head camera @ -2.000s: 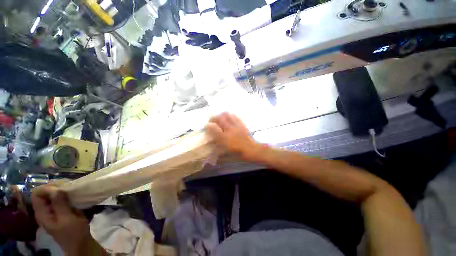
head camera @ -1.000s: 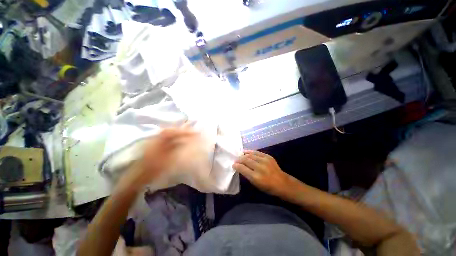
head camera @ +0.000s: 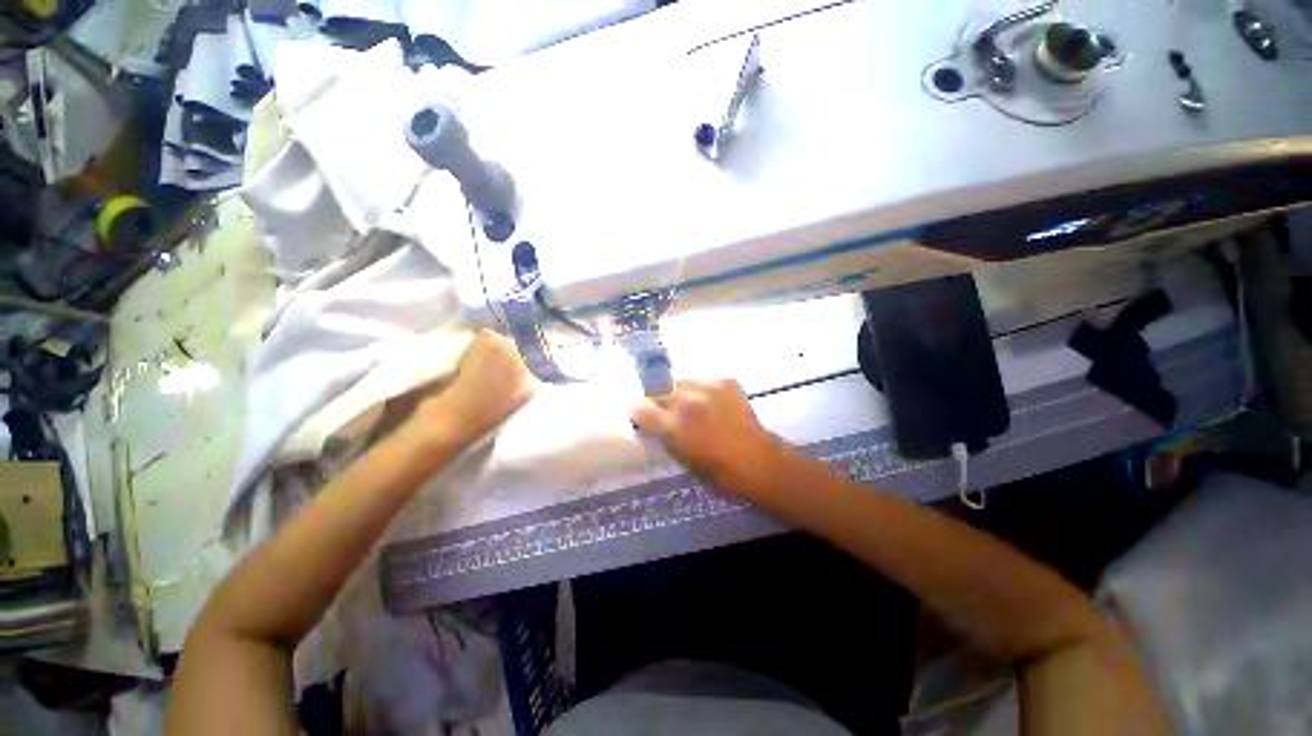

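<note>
Cream fabric (head camera: 334,334) lies bunched over the left of the machine bed and table and runs towards the needle area, which is in bright glare. My left hand (head camera: 486,377) rests on the cloth just left of the presser foot area, its fingertips lost in glare. My right hand (head camera: 708,429) is right beside the needle area, fingers bent down at the cloth's edge; whether it pinches the cloth cannot be told. The white sewing machine head (head camera: 835,144) extends above both hands. The needle itself is not distinguishable.
A black smartphone (head camera: 938,368) with a white cable lies right of my right hand. A black scrap (head camera: 1125,354) lies further right. The ruler strip (head camera: 576,529) runs along the front edge. Cut strips (head camera: 209,115), a yellow ring (head camera: 124,222) and a tan box (head camera: 32,518) are at left.
The cloth has gone from stretched between my hands, to spread on the bed, to lying at the needle area. Both hands have moved up to the needle, and the view has shifted.
</note>
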